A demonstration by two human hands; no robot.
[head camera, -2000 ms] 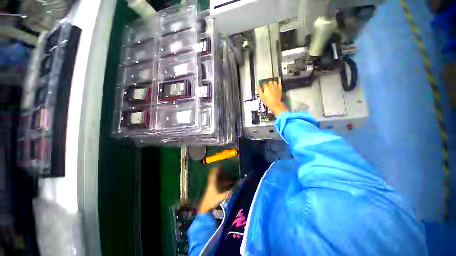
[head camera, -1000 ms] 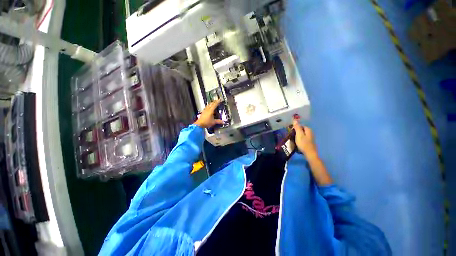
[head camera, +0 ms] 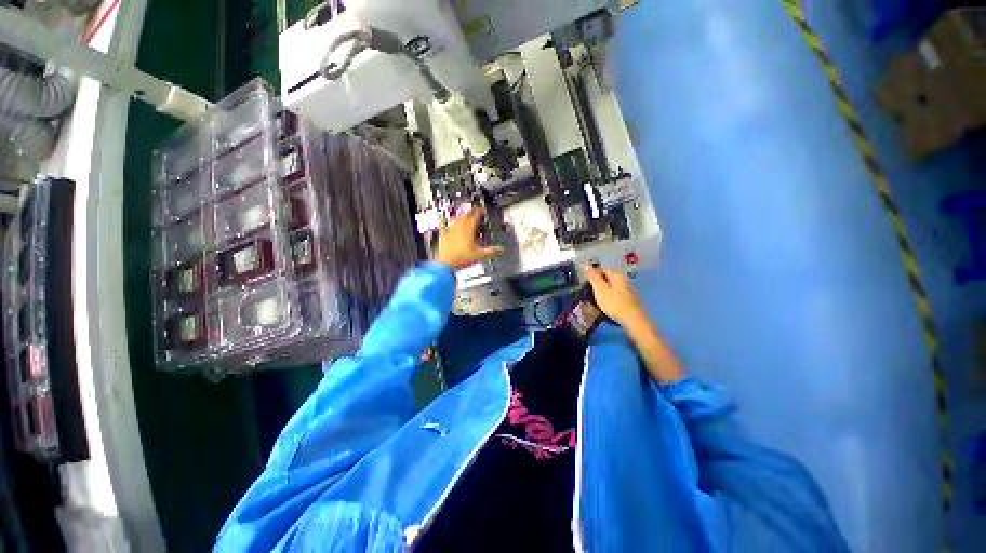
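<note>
The white benchtop machine (head camera: 497,290) stands in front of me. My left hand (head camera: 465,240) is over the left side of its bed, fingers and thumb apart, with no unit visible in it; its fingertips partly cover the metal parts there. My right hand (head camera: 612,294) is at the machine's front edge, left of the red button (head camera: 633,259). It holds a dark red-edged unit (head camera: 578,317) with a pale label, low against my body. A dark fixture (head camera: 589,211) sits at the front of the right side of the bed.
A tall stack of clear blister trays (head camera: 243,221) with red-edged units stands left of the machine. A pale hose (head camera: 460,124) hangs over the bed. A dark-backed tray (head camera: 43,324) lies on the far-left white ledge. Blue floor with striped tape (head camera: 865,140) and a carton (head camera: 935,92) is at right.
Both hands came to the machine, my right hand now with a unit. Since one second ago it has moved left from the red button. The right-side fixture has come forward, and the hose has moved left.
</note>
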